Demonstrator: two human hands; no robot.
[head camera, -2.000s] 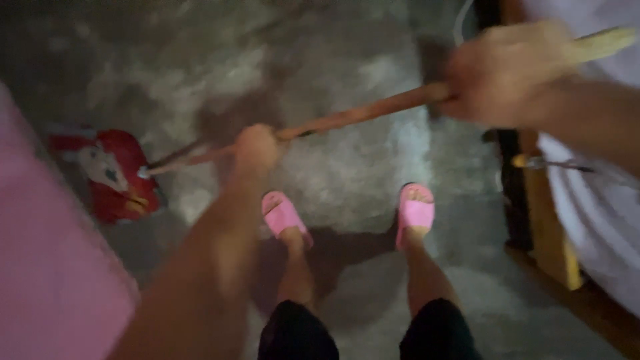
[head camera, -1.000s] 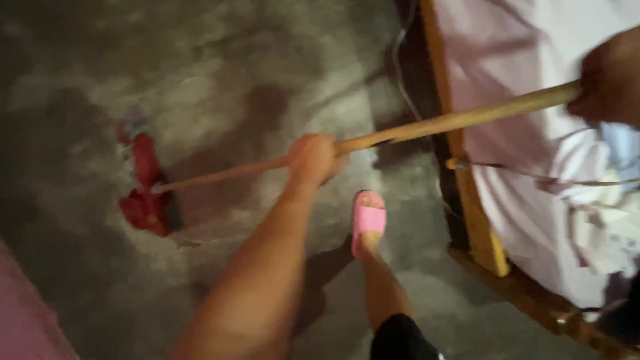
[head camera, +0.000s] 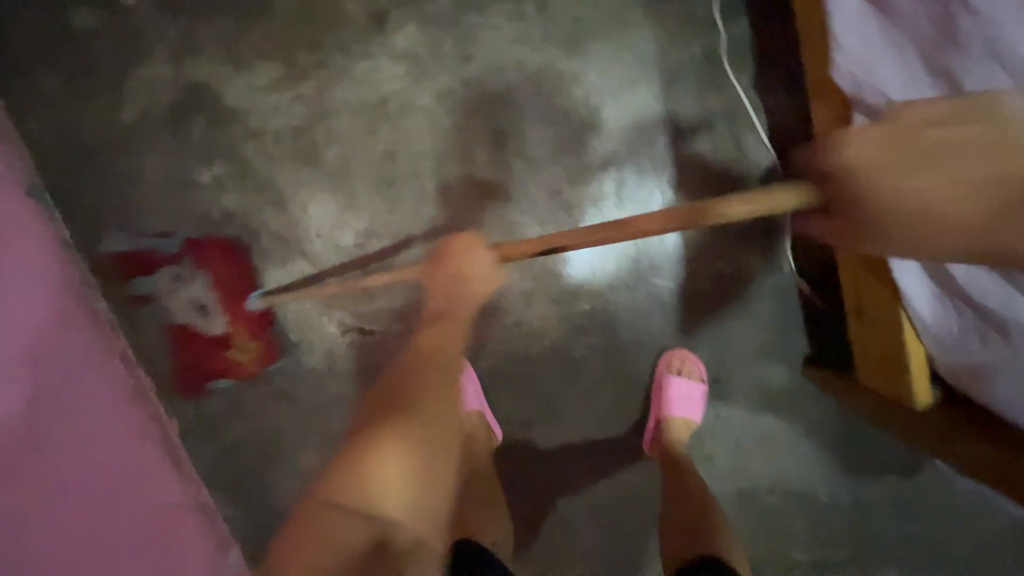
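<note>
A long wooden pole (head camera: 624, 232) slants across the view, with my left hand (head camera: 462, 270) closed around its middle. Its upper end meets my right hand (head camera: 872, 180), which is blurred but wrapped on it at the right. At the pole's far lower end, on the left, a red cloth with a white and yellow print (head camera: 220, 320) lies on the concrete floor (head camera: 384, 136). A small pale spot marks where pole and cloth meet; how they are joined cannot be made out.
My feet, in pink slide sandals (head camera: 680, 392), stand on the floor below the pole. A pink surface (head camera: 72, 384) borders the left side. At the right is a wooden frame (head camera: 880, 344) with pale fabric (head camera: 960, 336), and a white cord (head camera: 740, 88) runs beside it.
Both hands keep their hold on the pole. The red cloth is spread wider than one second ago, when it looked narrow and bunched. The view has shifted, and both sandals show again.
</note>
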